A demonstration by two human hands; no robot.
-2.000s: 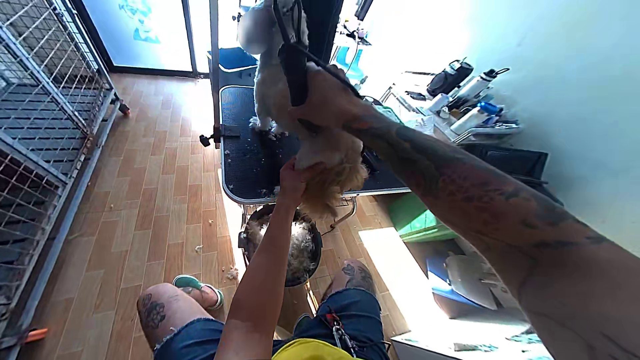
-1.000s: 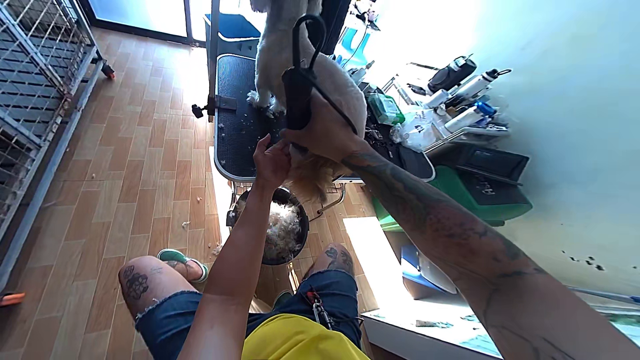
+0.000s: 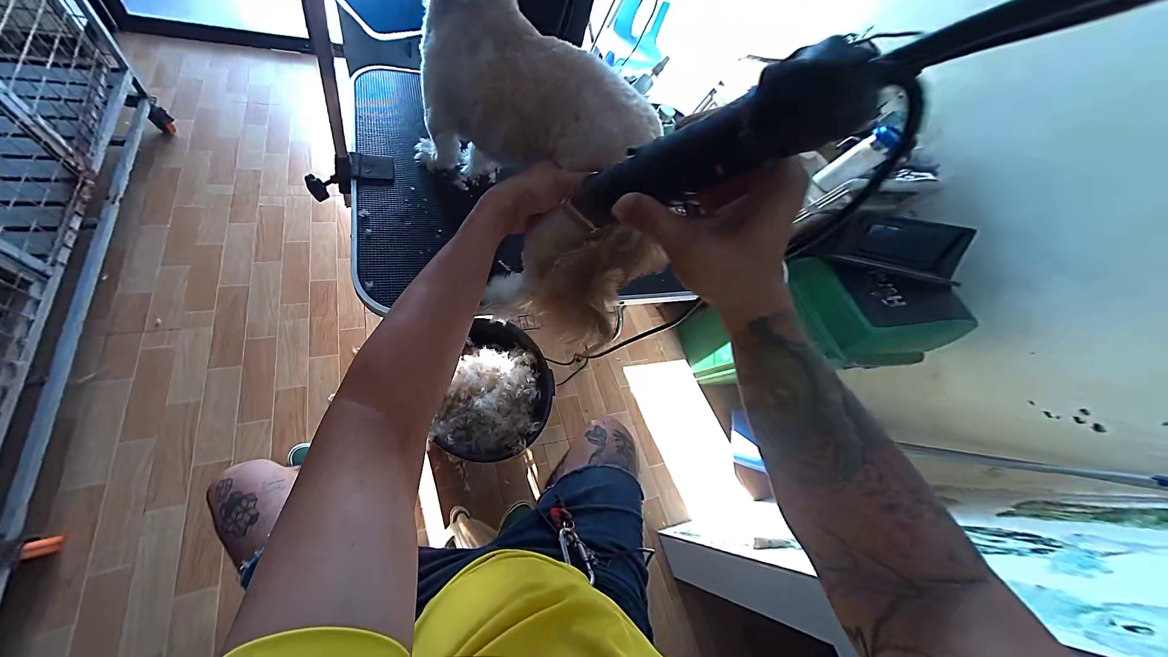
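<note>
A light-coated, closely trimmed dog [image 3: 547, 100] stands on a black grooming table [image 3: 392, 255], its rear toward me and its longer tan fur [image 3: 584, 283] hanging over the near edge. My right hand [image 3: 730, 233] grips a black corded clipper [image 3: 712, 151], whose head lies against the fur at the dog's rear. Beside the clipper head, my left hand [image 3: 534, 196] rests on the dog's hindquarters; its fingertips are partly hidden, and whether they pinch fur or skin is unclear. The clipper's thick cord runs off to the upper right.
Below the table edge stands a black bin [image 3: 493, 392] full of cut fur. A metal wire cage [image 3: 55, 182] is at the left, a clamp knob [image 3: 318, 187] at the table's side. Green containers [image 3: 849, 310] and a white box [image 3: 757, 575] are at the right.
The clipper and my right hand have swung, so the clipper now points leftward, with its cord to the upper right. My left hand has moved onto the dog's hindquarters.
</note>
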